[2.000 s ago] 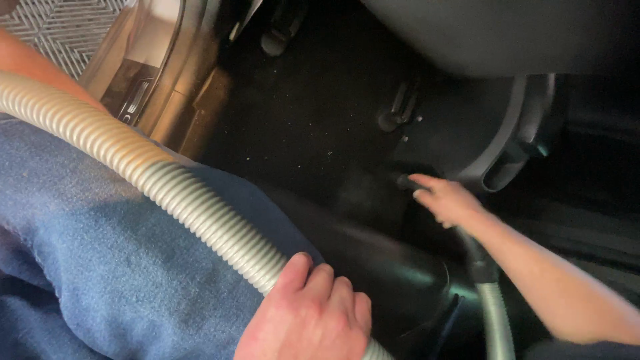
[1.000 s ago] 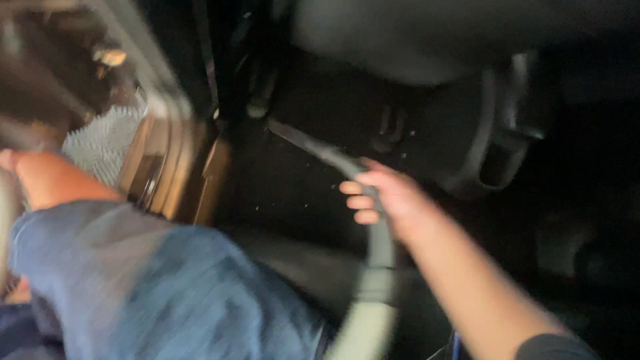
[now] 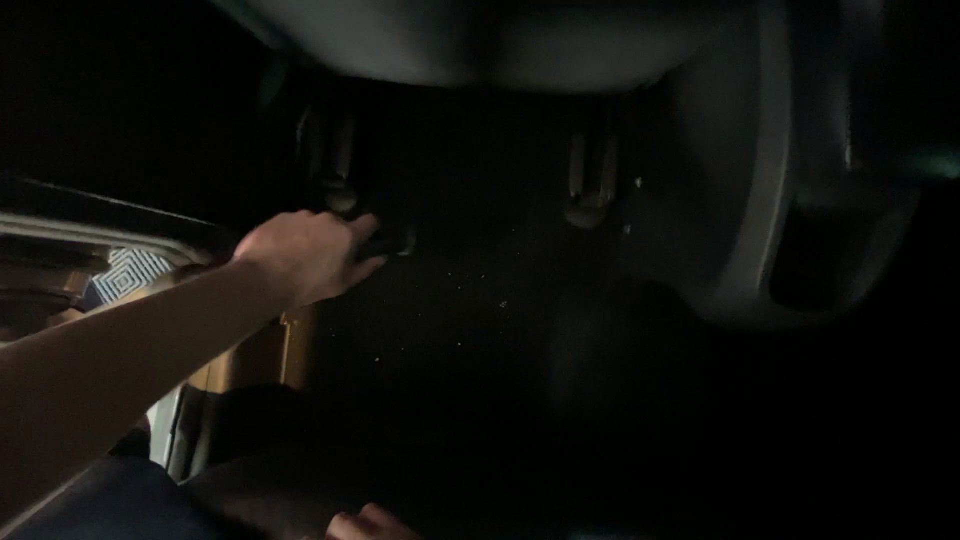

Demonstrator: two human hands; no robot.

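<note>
Reaching in from the left edge, my left hand point(image 3: 304, 255) is over the dark car floor carpet point(image 3: 465, 322), its fingers around a dark piece that looks like a vacuum nozzle point(image 3: 394, 241). The nozzle's shape is hard to make out. Just above it is the end of a seat rail point(image 3: 341, 196). Light crumbs point(image 3: 503, 304) dot the carpet to the right of this hand. At the bottom edge, only a few knuckles of my right hand point(image 3: 371, 523) show; its grip is hidden. No hose can be made out in the darkness.
A car seat's underside point(image 3: 465, 52) overhangs the floor. A second seat rail point(image 3: 592, 180) stands right of centre, near the curved console trim point(image 3: 761, 172). The door sill point(image 3: 259, 352) runs along the left, with patterned flooring point(image 3: 129, 274) outside.
My right arm no longer reaches in from the right with the vacuum wand. My left hand now reaches across the floor from the left. The pale hose has gone out of sight, and the view is darker.
</note>
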